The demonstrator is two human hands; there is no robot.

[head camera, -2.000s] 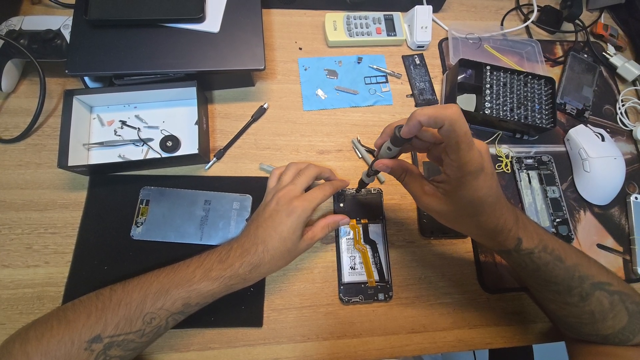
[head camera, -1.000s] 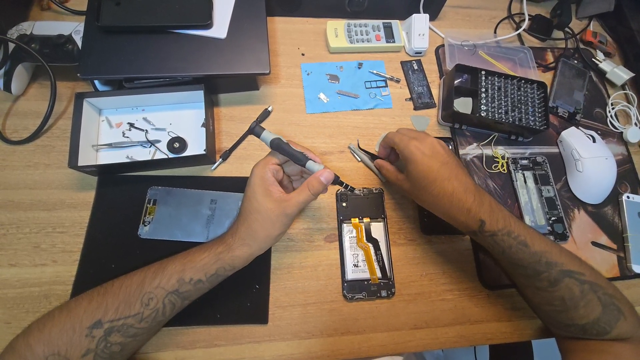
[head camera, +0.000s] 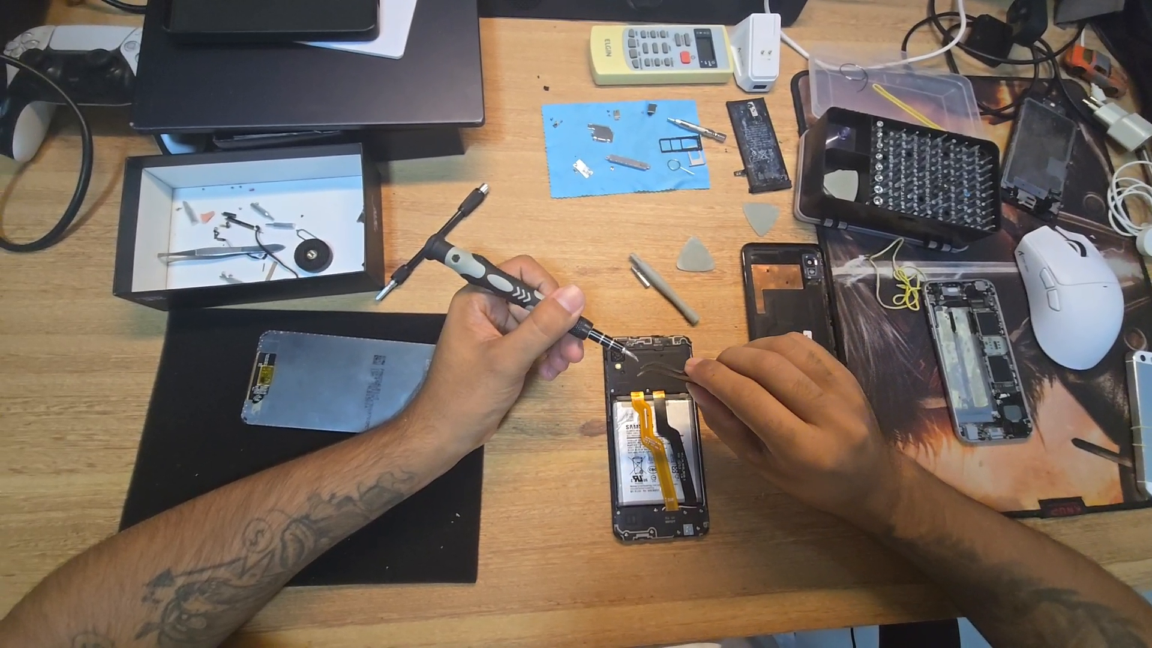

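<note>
My left hand (head camera: 513,337) grips a grey and black precision screwdriver (head camera: 495,281), its tip over the upper part of an opened smartphone (head camera: 659,513). Curved tweezers (head camera: 668,370) are in my right hand (head camera: 792,414), their points close to the screwdriver tip above the phone's black top cover. Whether a screw is between the tips is too small to tell. An orange flex cable (head camera: 657,450) and a black one run over the phone's battery (head camera: 635,477). Beyond the phone lie a grey pry tool (head camera: 664,290), two triangular picks (head camera: 695,255) and a black phone back cover (head camera: 785,292).
A display panel (head camera: 333,380) lies on a black mat (head camera: 225,504) at left, below a parts box (head camera: 373,216) and a T-shaped driver handle (head camera: 450,225). A blue cloth (head camera: 567,135) holds small parts. At right are a bit case (head camera: 900,238), an opened phone (head camera: 1026,396) and a white mouse (head camera: 1071,292).
The screwdriver was in my right hand two seconds ago; it has passed to my left hand. My right hand has moved down from the pry tools to the phone, with tweezers in it.
</note>
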